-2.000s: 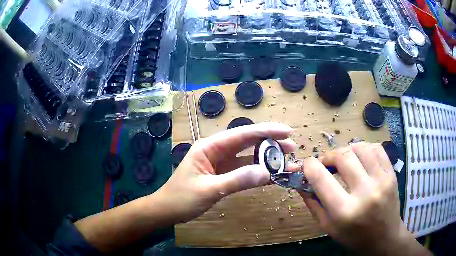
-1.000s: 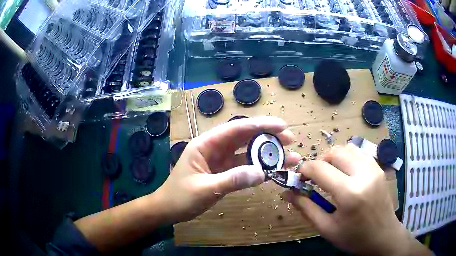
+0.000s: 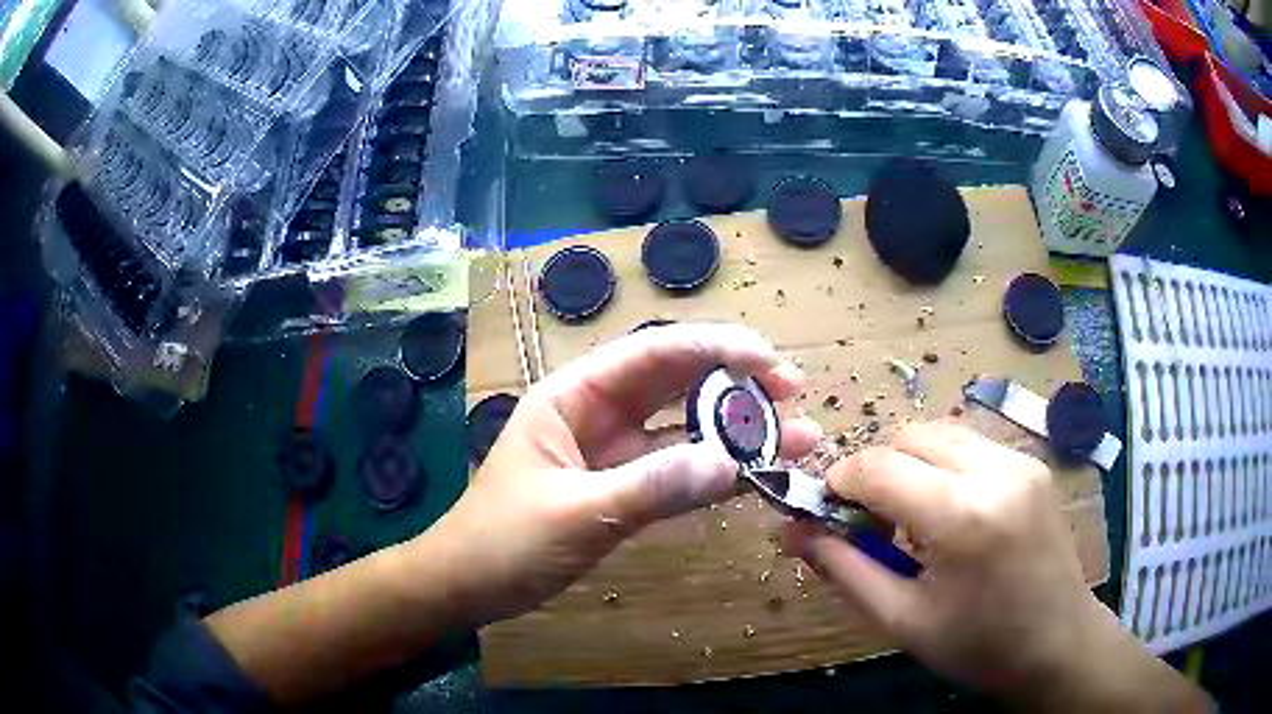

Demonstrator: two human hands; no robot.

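Observation:
My left hand [image 3: 586,467] holds a speaker driver [image 3: 737,419] by its rim between thumb and fingers, over the tan cardboard [image 3: 670,600]. The driver is tilted, its white ring and dark reddish centre showing. My right hand [image 3: 963,551] grips the side cutters [image 3: 795,491], short silver jaws and a blue handle partly covered by my fingers. The jaw tips are at the driver's lower edge, near my left thumb. Whether they touch a terminal is too small to tell.
Several black drivers [image 3: 681,254] and a black pad [image 3: 917,223] lie beyond my hands. Brown crumbs dot the cardboard. A white-handled blade [image 3: 1007,403] lies right, partly under a driver. A white bottle [image 3: 1095,175], slotted white sheet [image 3: 1207,446], clear trays [image 3: 781,70] and red bins [image 3: 1239,119] stand around.
The driver has turned in my left hand, its centre now reddish instead of silver. The cutters stay at its lower edge, at a changed angle. My right hand has shifted slightly, uncovering the white-handled blade.

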